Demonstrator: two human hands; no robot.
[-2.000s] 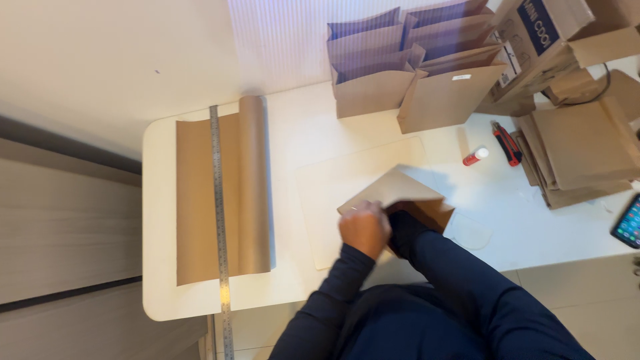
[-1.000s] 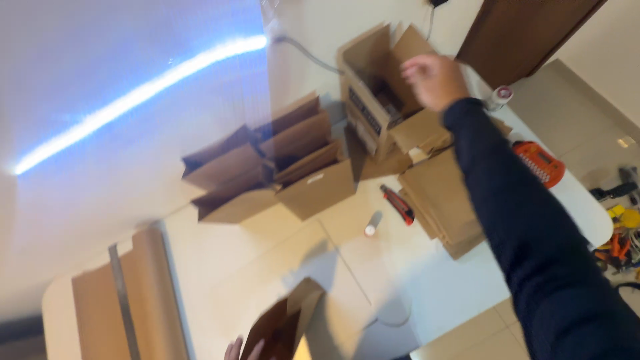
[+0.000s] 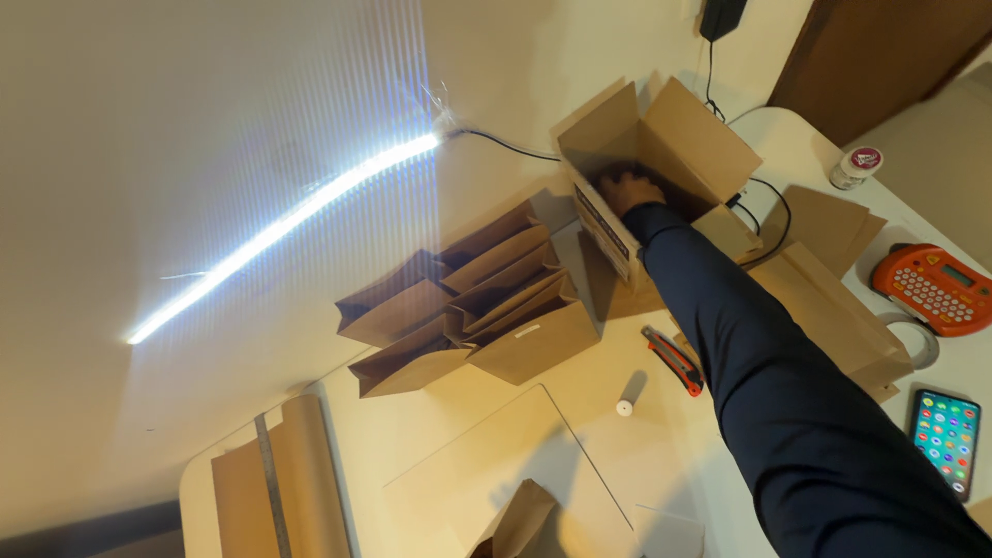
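Note:
My right hand (image 3: 632,192) reaches down inside an open cardboard box (image 3: 690,147) at the upper right; its fingertips are in shadow, so whether they hold anything is hidden. At the bottom edge a brown paper bag (image 3: 524,515) shows only in part, and my left hand is out of the frame. Several open brown paper bags (image 3: 535,341) stand in a group left of the box. A red and black utility knife (image 3: 673,361) and a white-capped glue stick (image 3: 626,406) are on the white table between the bags and my right sleeve.
Flat brown paper bags (image 3: 833,310), an orange label maker (image 3: 934,287), a tape roll (image 3: 918,345), a phone (image 3: 945,442) and a small jar (image 3: 856,168) occupy the right side. A metal ruler (image 3: 271,488) crosses rolled kraft paper (image 3: 310,473) at lower left. Black cables (image 3: 787,225) run by the box.
My right hand was at the paper bag, then above the box, and is now inside it. My left hand has left the frame. The view has swung toward the right end of the table.

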